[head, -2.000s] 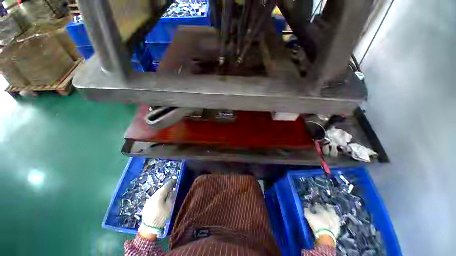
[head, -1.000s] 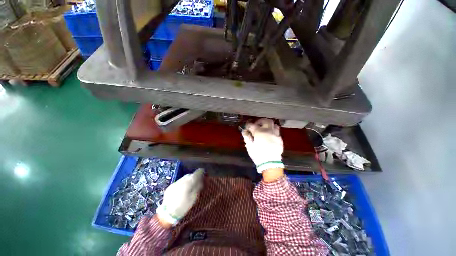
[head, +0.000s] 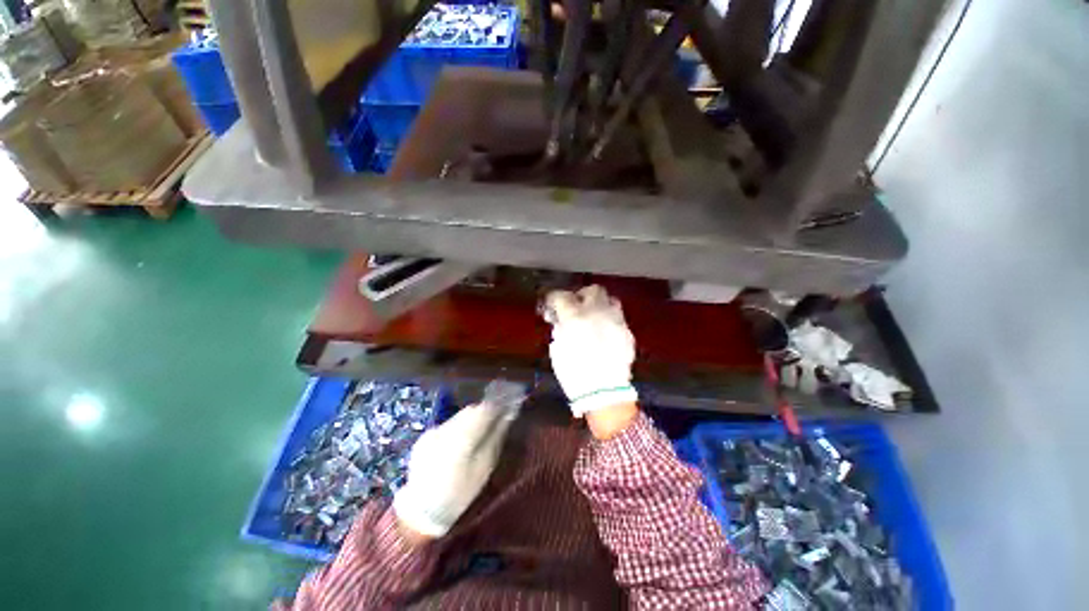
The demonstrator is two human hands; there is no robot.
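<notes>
My right hand (head: 592, 346), in a white knit glove, is at the middle of the red-brown press table (head: 478, 329), with its fingertips near the front edge of the press frame. What its fingers hold, if anything, cannot be made out. My left hand (head: 457, 466), gloved, is over my lap; a small grey metal part (head: 505, 392) shows at its fingertips. The left blue crate (head: 265, 499) holds a heap of small grey parts (head: 346, 463). The right blue crate (head: 917, 525) holds a heap of grey parts too. The die is mostly hidden under the press frame.
The thick grey press frame (head: 537, 233) crosses above the table. A slotted metal arm (head: 412, 284) is at the table's left. A dark cup (head: 764, 325), a red handle (head: 782, 400) and crumpled white gloves or rags (head: 842, 364) are at the right end. Blue crates (head: 394, 84) stand behind.
My right hand has gone from the right crate to the table and moved slightly left there. My left hand has left the left crate and now holds a part over my lap.
</notes>
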